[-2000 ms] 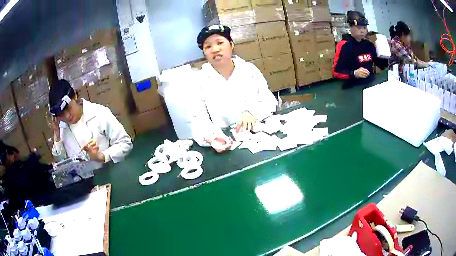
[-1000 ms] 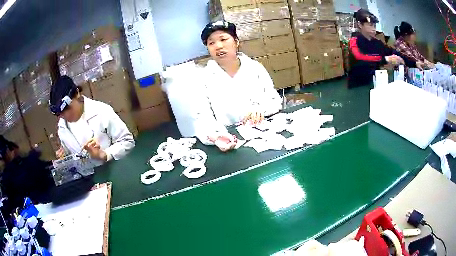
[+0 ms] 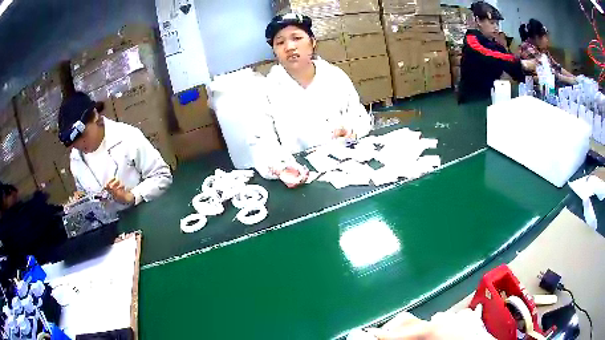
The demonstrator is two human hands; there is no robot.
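Note:
A pale, blurred shape, apparently my right hand, is cut off by the bottom edge, left of the red tape dispenser. White material, perhaps a crumpled glove, lies against it, and I cannot tell the two clearly apart. Its fingers and anything held are not clear. My left hand is out of the picture. A black glossy object lies right of the dispenser, partly hidden by it. A black power adapter with a thin cord lies behind it on the pale sheet.
The green belt crosses in front. Beyond it are white rings, white flat pieces and a person in white. A white foam box stands right. White round-topped parts stand far left. Other people work opposite.
The pale shape at the bottom reaches further left and shows more. The view has shifted slightly. Opposite, the person in black and red now reaches towards the white upright items.

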